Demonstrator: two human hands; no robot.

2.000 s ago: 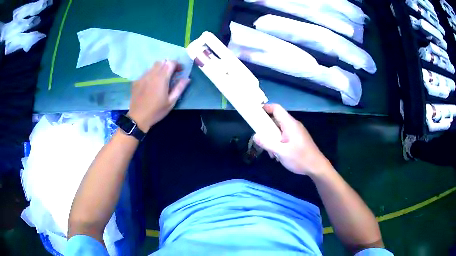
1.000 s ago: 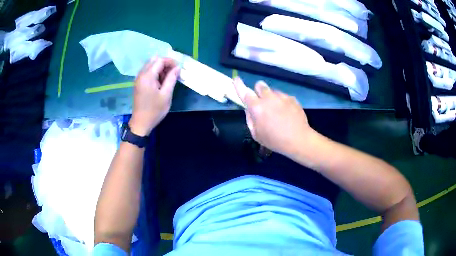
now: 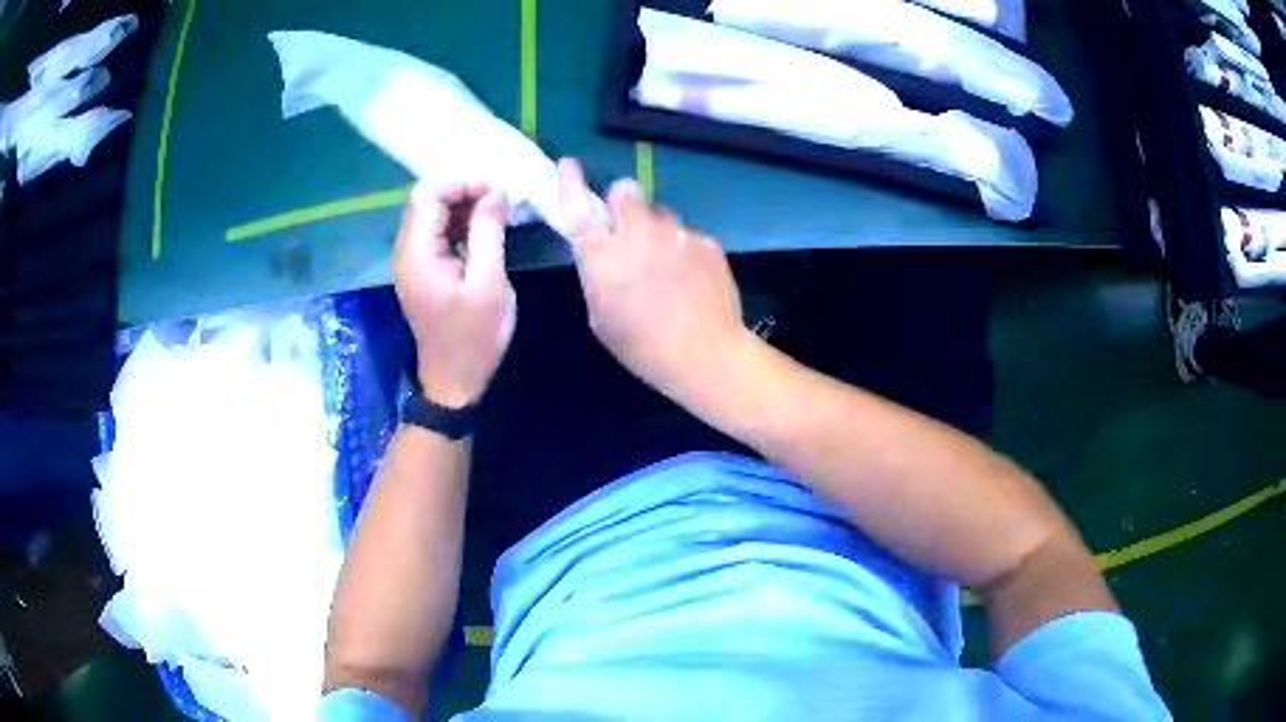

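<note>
A long white plastic part in a thin milky sleeve (image 3: 444, 116) lies slanted over the green bench, its near end at my hands. The sleeve's far end is flat and loose at the upper left. My left hand (image 3: 458, 289) pinches the sleeve's near edge between thumb and fingers. My right hand (image 3: 652, 282) is at the part's near end, fingers around it; the grip is partly hidden. To the right, a black tray (image 3: 846, 153) holds several bagged parts (image 3: 832, 102) side by side.
A bright heap of sleeves (image 3: 212, 494) in a blue-edged bag stands below the bench at left. White bagged parts (image 3: 64, 99) lie on a dark tray at far left. More trays with white parts (image 3: 1248, 155) stand at far right, with a shoe (image 3: 1192, 339) below them.
The part has slid up and left into the sleeve, which is now filled out along most of its length. My right hand has moved left, close to my left hand.
</note>
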